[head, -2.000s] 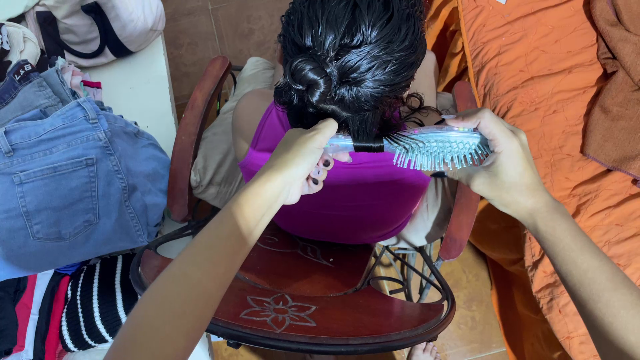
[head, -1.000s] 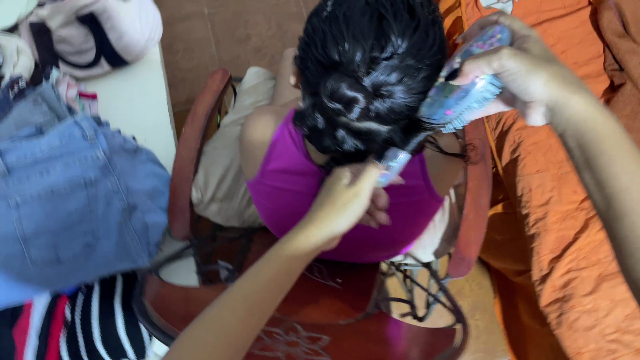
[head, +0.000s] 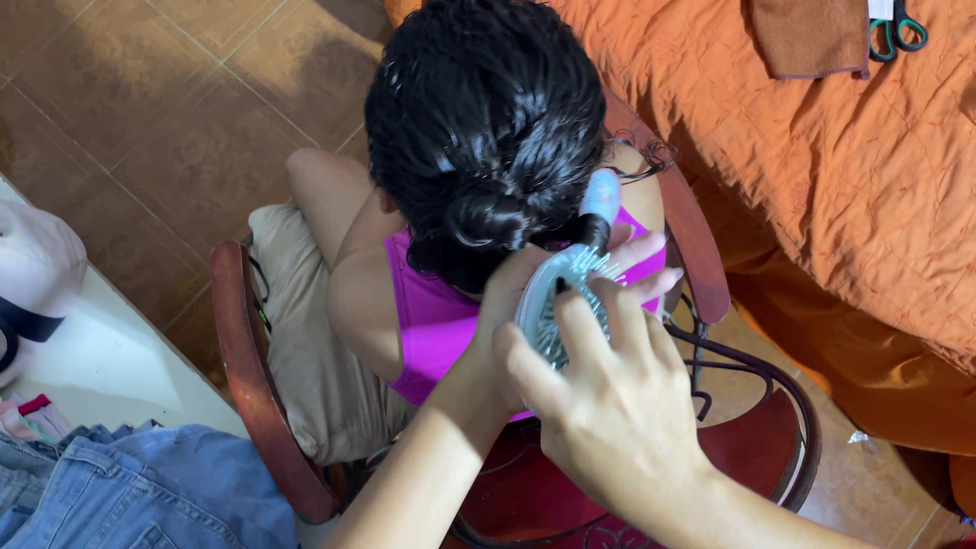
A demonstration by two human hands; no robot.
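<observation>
A person's dark, shiny hair (head: 488, 122) is gathered in a low twisted bun (head: 488, 217) at the nape. Just right of the bun, a lock is wrapped around the light blue handle of a hairbrush (head: 601, 194). The brush head points down toward me, its pale bristles facing right. My left hand (head: 507, 305) is around the brush from behind and below, close to the nape, its fingers showing past the right side; the brush covers part of this hand. My right hand (head: 618, 381) grips the brush head from the front, fingers over the bristles.
The person sits on a chair with reddish wooden arms (head: 248, 381), a beige cushion (head: 305, 343) at the left. An orange bedspread (head: 823, 191) lies at right, with a brown cloth (head: 808, 38) and scissors (head: 896, 34). Folded jeans (head: 152, 488) rest on a white surface (head: 137, 358).
My right hand has come from the right side in to the brush head, beside my left hand. The lock is now wound on the handle. The view has shifted.
</observation>
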